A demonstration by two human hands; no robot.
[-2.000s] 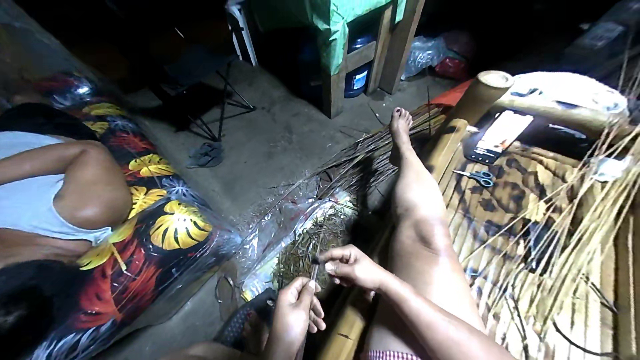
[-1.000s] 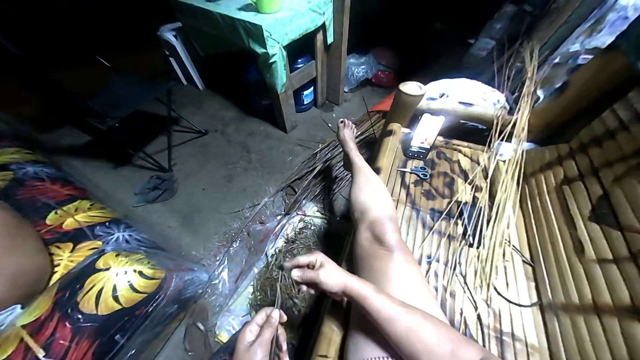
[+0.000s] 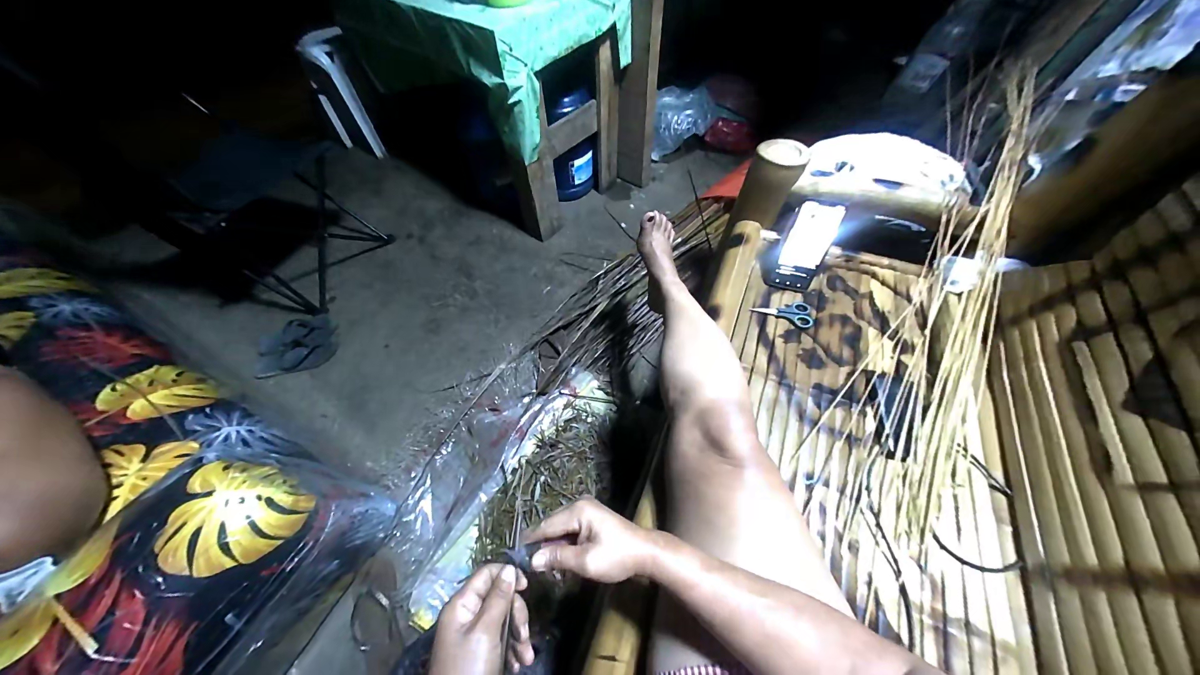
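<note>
My left hand (image 3: 483, 619) pinches a thin dark strand (image 3: 511, 609) between thumb and fingers, low in the view. Close above it, my right hand (image 3: 586, 544) grips a small dark piece (image 3: 517, 560), perhaps cloth, around the strand; its exact kind cannot be told. Beneath both hands lies a heap of plant scraps (image 3: 553, 469) on clear plastic sheeting (image 3: 450, 497). Scissors (image 3: 792, 314) with dark handles rest on the bamboo bench (image 3: 778, 412), near a lit phone-like device (image 3: 806, 244). A bundle of long pale strips (image 3: 975, 375) lies along the bench.
My outstretched leg (image 3: 712, 422) lies along the bench edge. Dark sticks (image 3: 609, 300) are on the floor beside it. At left, part of another person (image 3: 47, 469) is on a leaf-patterned mattress (image 3: 234, 516). Ahead stand a green-covered table (image 3: 562, 37), a folding chair (image 3: 323, 225) and a sandal (image 3: 298, 347).
The view has swung right since the first frame. My right hand, apart from my left one second ago, is now close above it at the strand.
</note>
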